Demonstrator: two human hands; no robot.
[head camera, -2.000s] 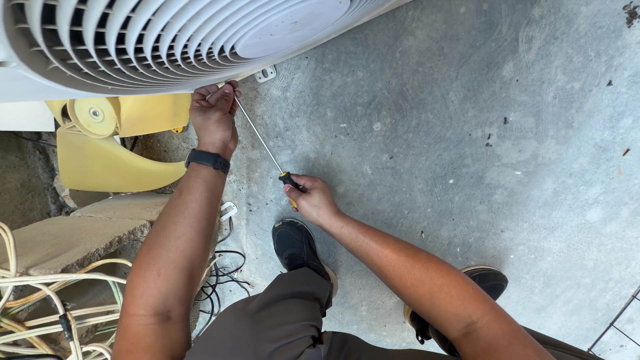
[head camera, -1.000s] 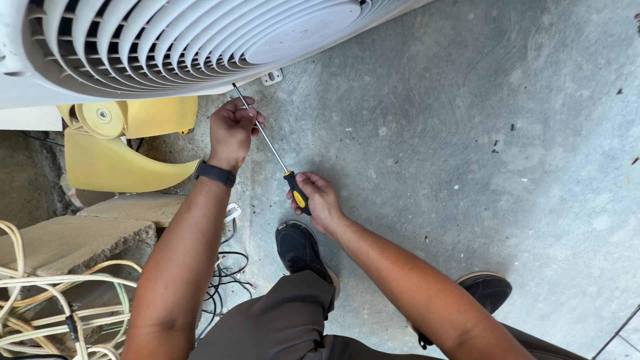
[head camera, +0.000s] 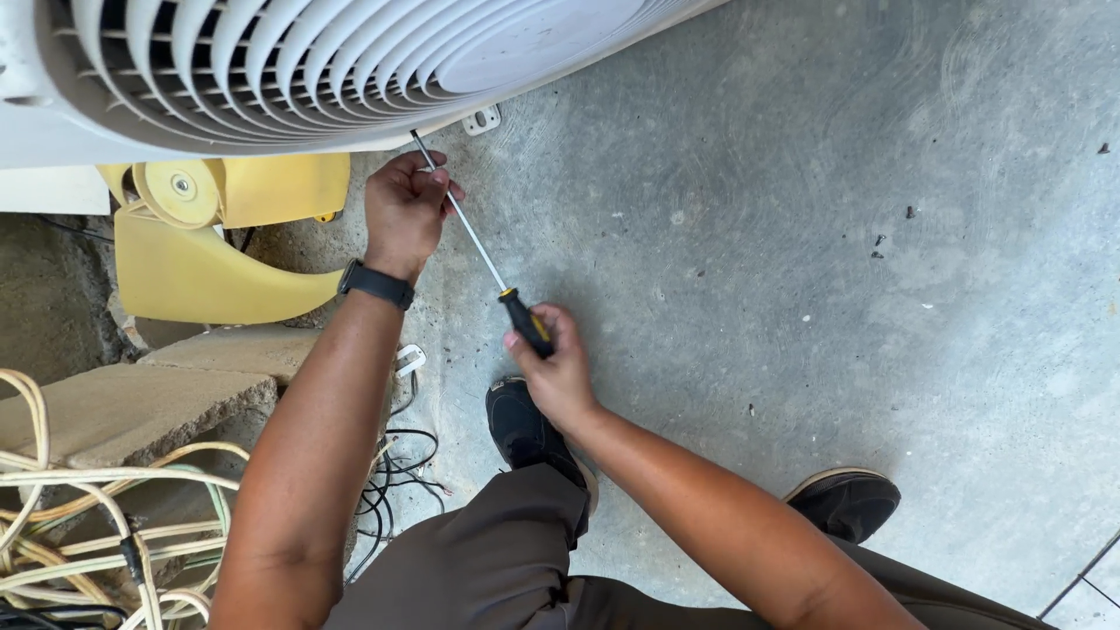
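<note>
My right hand (head camera: 560, 372) is closed around the black and yellow handle of a long-shafted screwdriver (head camera: 477, 241). Near its tip, the fingers of my left hand (head camera: 407, 206) pinch the metal shaft. The dark tip reaches the lower edge of a white housing with a round fan grille (head camera: 289, 79), which looks like an air conditioner's outdoor unit. Whether the tip sits on a screw cannot be told. A watch with a black band is on my left wrist.
A yellow fan blade assembly (head camera: 184, 192) lies below the housing at left. Concrete blocks (head camera: 131, 407), a tangle of pale insulated tubes or cables (head camera: 114, 490) and thin black wires (head camera: 381, 490) are at lower left. Small dark screws or bits (head camera: 879, 241) dot the concrete floor.
Two seconds ago my left fingers were at the housing's edge by the tip; they are now lower on the shaft. My right hand has shifted its hold on the handle.
</note>
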